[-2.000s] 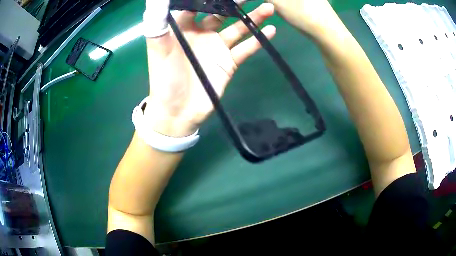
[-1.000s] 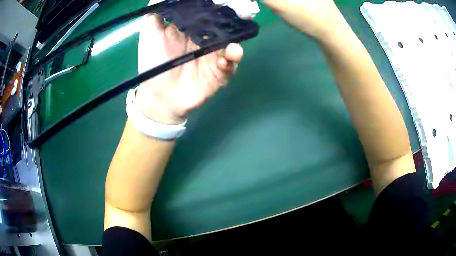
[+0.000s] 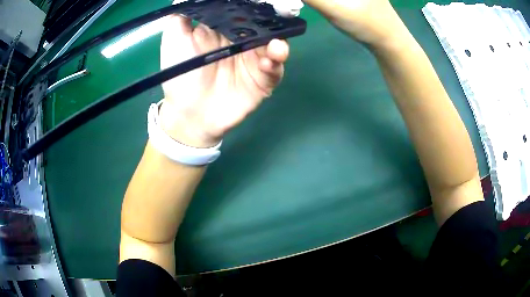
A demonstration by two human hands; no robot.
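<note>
A black phone middle frame (image 3: 244, 26) is held up above the green bench mat, its solid end with holes at the top centre and its long open side reaching to the far left. My left hand (image 3: 218, 87), with a white band on the wrist, grips the solid end from beneath, fingers curled at its edge. White-capped fingertips show at the top edge by that end. My right hand (image 3: 348, 14) is cut off by the top edge, and its fingers and anything in them are hidden.
A white sheet with dark holes (image 3: 494, 93) lies at the right, with something red under its lower edge. A pale cable (image 3: 68, 80) lies at the mat's left side. A metal fixture (image 3: 43, 232) and blue wires (image 3: 7, 174) are at the far left.
Two seconds ago the frame pointed down to the right; it has swung round to point left. Since one second ago it has tilted slightly, and my left hand has shifted a little.
</note>
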